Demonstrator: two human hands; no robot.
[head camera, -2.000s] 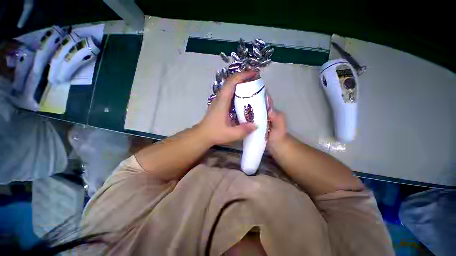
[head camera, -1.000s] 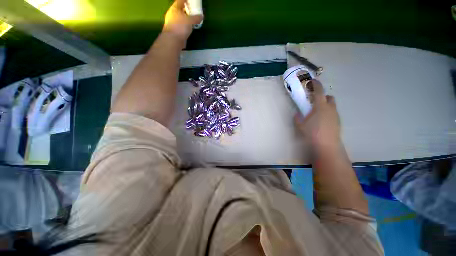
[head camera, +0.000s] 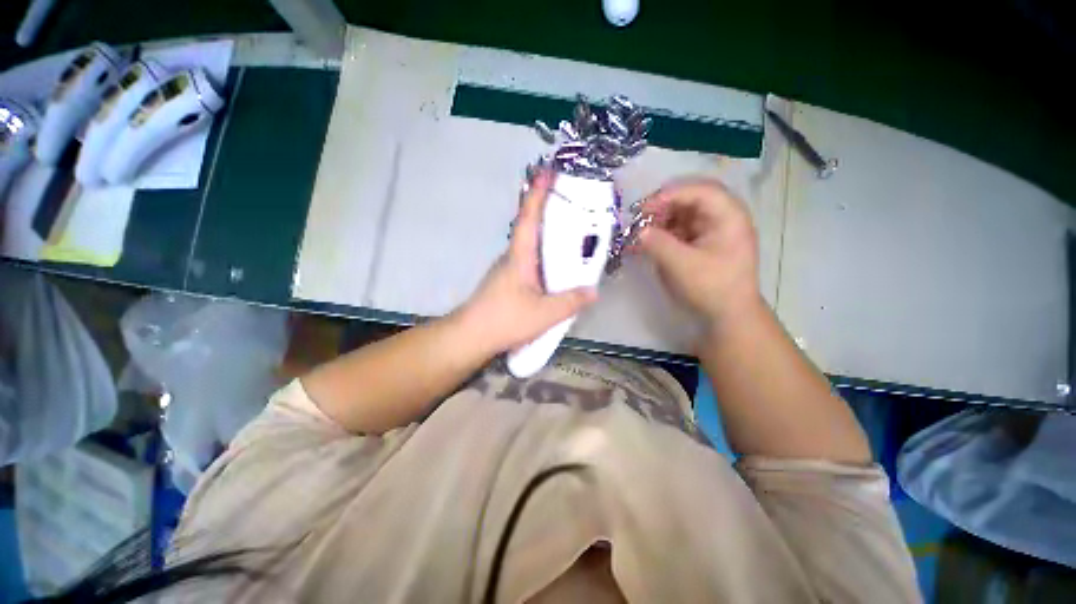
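My left hand (head camera: 516, 293) holds a white device body (head camera: 572, 254) upright over the mat, its wide end away from me and its handle towards me. A small dark oval side opening (head camera: 590, 245) faces up on it. My right hand (head camera: 704, 245) is just right of the device, thumb and fingers pinched at a silver oval insert (head camera: 638, 221). Whether that insert is lifted or still among the loose ones is hard to tell. The pile of shiny oval inserts (head camera: 608, 132) lies beyond and behind the device, partly hidden by it.
White devices (head camera: 151, 124) lie on papers at the left neighbour's station. A slim dark tool (head camera: 802, 144) lies on the pale mat (head camera: 914, 260) at the right. A white device end (head camera: 619, 12) shows on the dark green conveyor (head camera: 732, 41). Plastic bags (head camera: 201, 366) hang below the bench.
My left hand has come back from the conveyor and now holds the device that lay at the right. My right hand has let go of that device and moved left beside the pile.
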